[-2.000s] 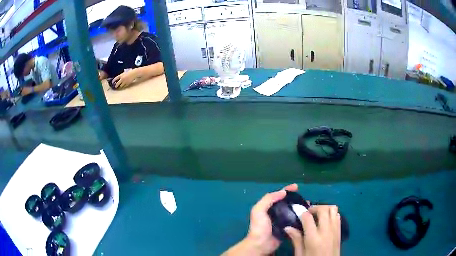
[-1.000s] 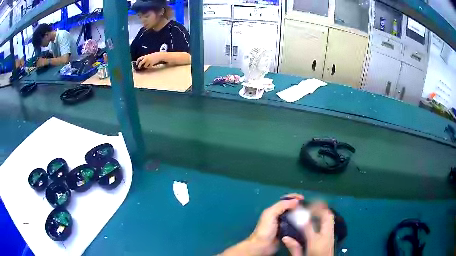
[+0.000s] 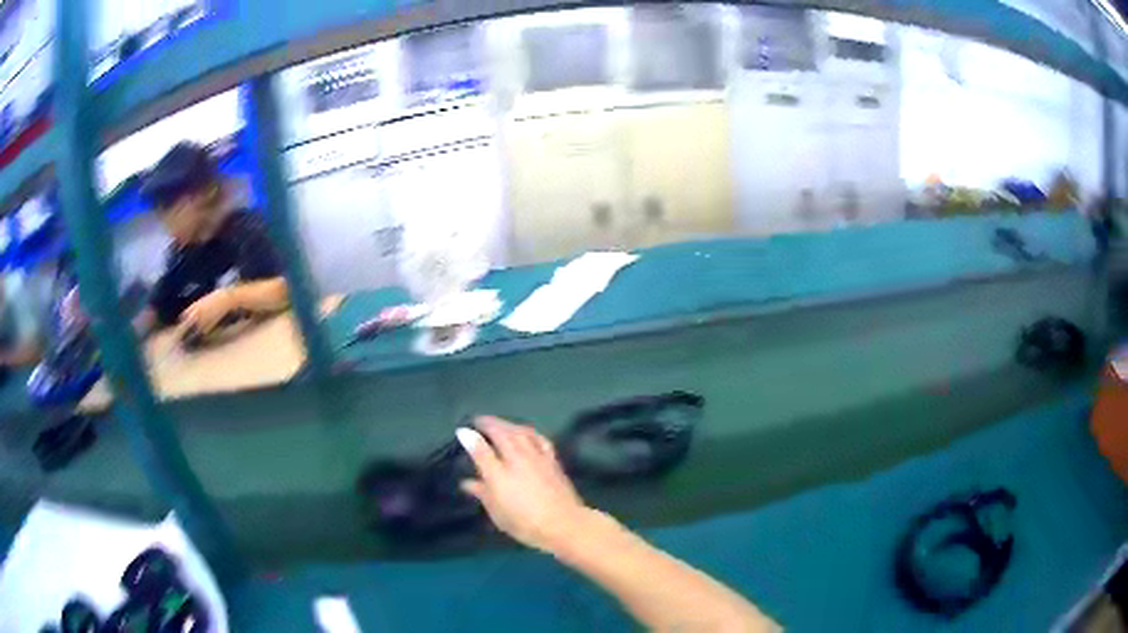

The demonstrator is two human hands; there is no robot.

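My right hand reaches out over the green conveyor belt, with a white cover on one fingertip. Its fingers are at the right end of a black headphone assembly, blurred, with a round cup shape at its left end. Whether the fingers grip it or only touch it cannot be told. My left hand is out of the picture.
Another black headband assembly lies on the belt just right of my hand, and one on the teal bench. Dark earcup housings sit on a white sheet at lower left. A person works opposite, behind teal uprights.
Both hands were together on a black earcup over the bench. Now my right hand is out over the belt beside a black assembly, and my left hand has left the picture. The view has shifted and blurred.
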